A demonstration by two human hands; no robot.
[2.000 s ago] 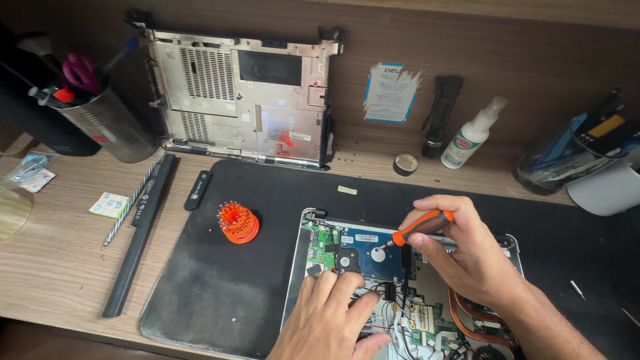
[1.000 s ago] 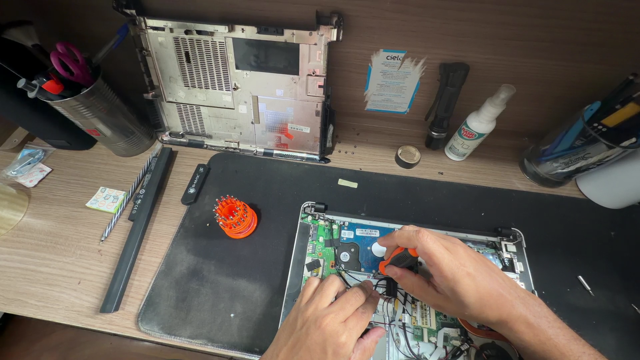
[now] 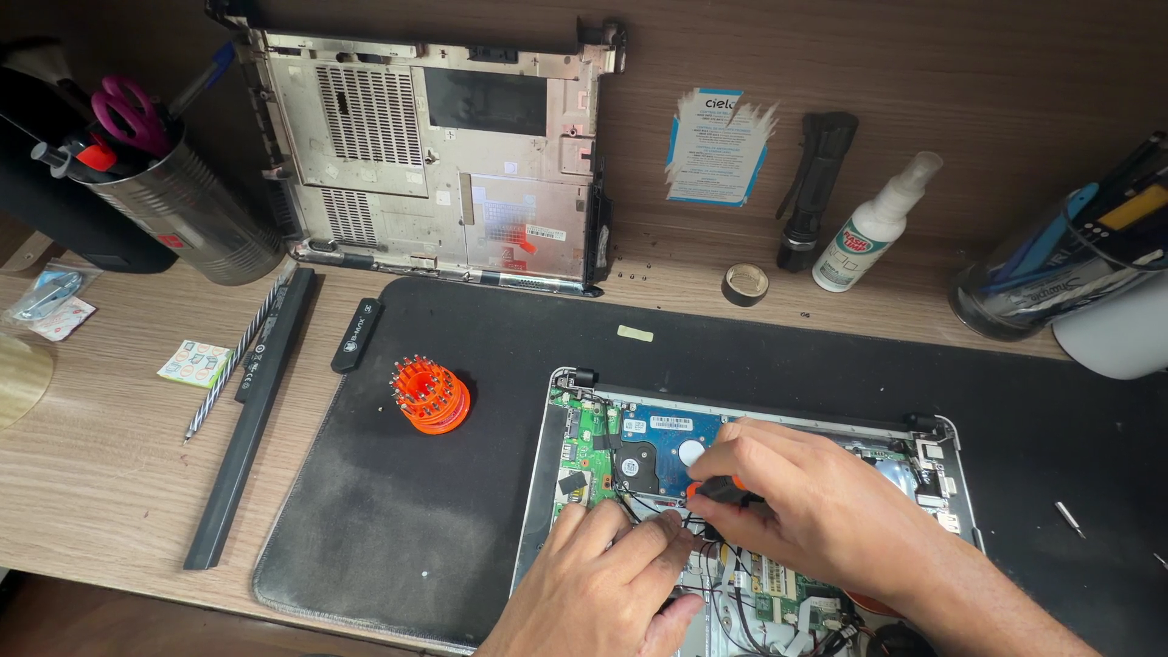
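An opened laptop base [image 3: 538, 511] lies on a black desk mat, its insides facing up. A blue hard drive [image 3: 671, 438] with a round white sticker sits at its upper left, beside a green circuit board [image 3: 598, 424]. My right hand [image 3: 803, 511] is closed on an orange and black screwdriver [image 3: 721, 490] at the drive's lower edge; the tip is hidden. My left hand [image 3: 602, 575] rests over the laptop, its fingertips at black cables [image 3: 698, 525] just below the drive; whether it pinches one is hidden. An orange bit holder [image 3: 429, 397] full of bits stands left of the laptop.
A laptop bottom cover [image 3: 447, 182] leans against the back wall. A laptop battery [image 3: 255, 429] and a striped pen [image 3: 233, 365] lie left. Behind the mat are a tape roll [image 3: 745, 285], a flashlight [image 3: 815, 187], a spray bottle [image 3: 871, 228] and small screws. A loose bit [image 3: 1068, 519] lies right.
My right hand has moved the screwdriver from the drive's right side down and left to its lower edge, and the handle now points differently. My left hand has stayed near the cables.
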